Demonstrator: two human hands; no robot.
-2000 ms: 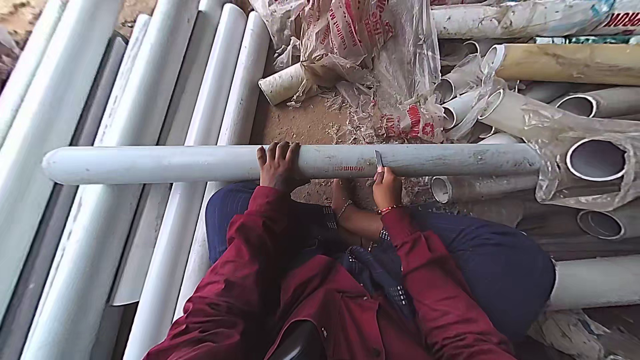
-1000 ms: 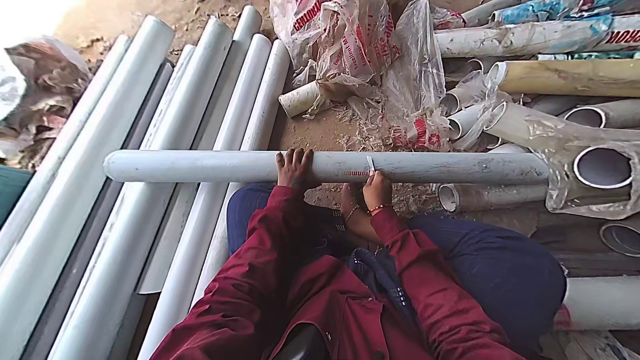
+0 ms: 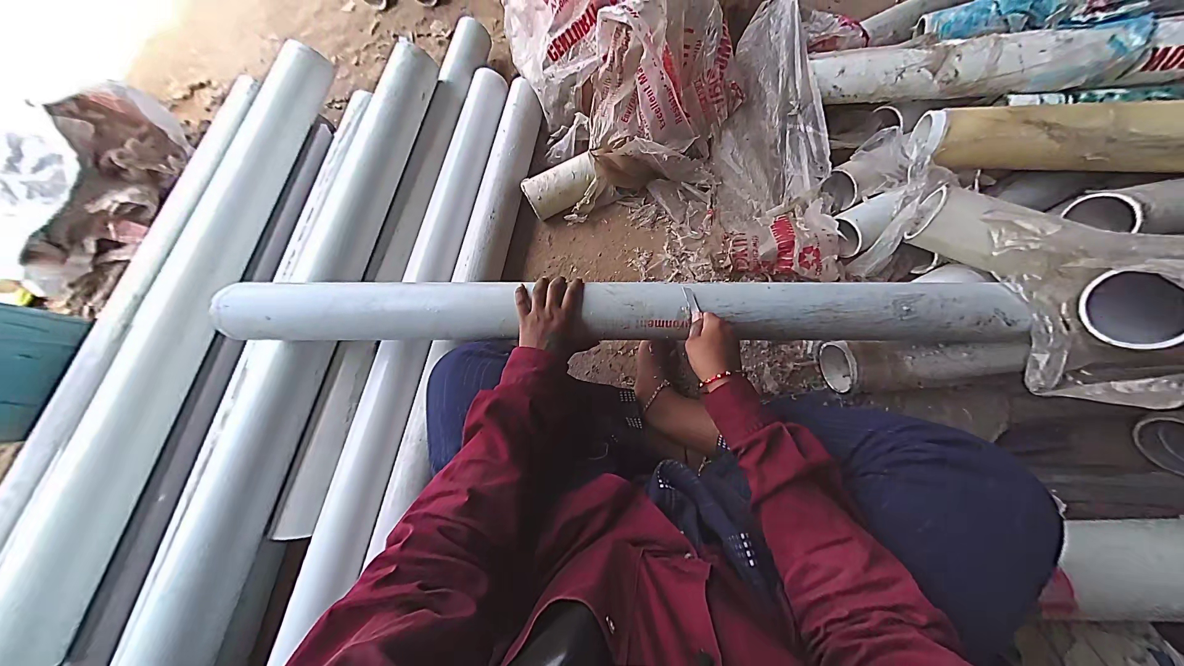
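Observation:
A long pale grey plastic pipe (image 3: pixel 416 311) lies crosswise in front of me, above my folded legs. My left hand (image 3: pixel 550 317) rests on it near its middle, fingers spread over the top. To the right of that, my right hand (image 3: pixel 711 344) is closed on a small blade (image 3: pixel 691 301), whose thin metal part lies against the pipe's surface. Its handle is hidden in my fingers. Faint red print shows on the pipe between my hands. The pipe's right end reaches plastic-wrapped pipes.
Several grey pipes (image 3: pixel 222 231) lie side by side at the left. More pipes, one yellowish (image 3: pixel 1054 137), are heaped at the right. Torn printed plastic wrap (image 3: pixel 647 74) and a short pipe piece (image 3: pixel 560 185) lie ahead. A teal container (image 3: pixel 37 365) stands far left.
Both hands remain at about the same places along the pipe, the blade still in my right hand. The view has shifted, bringing the teal container in at the left.

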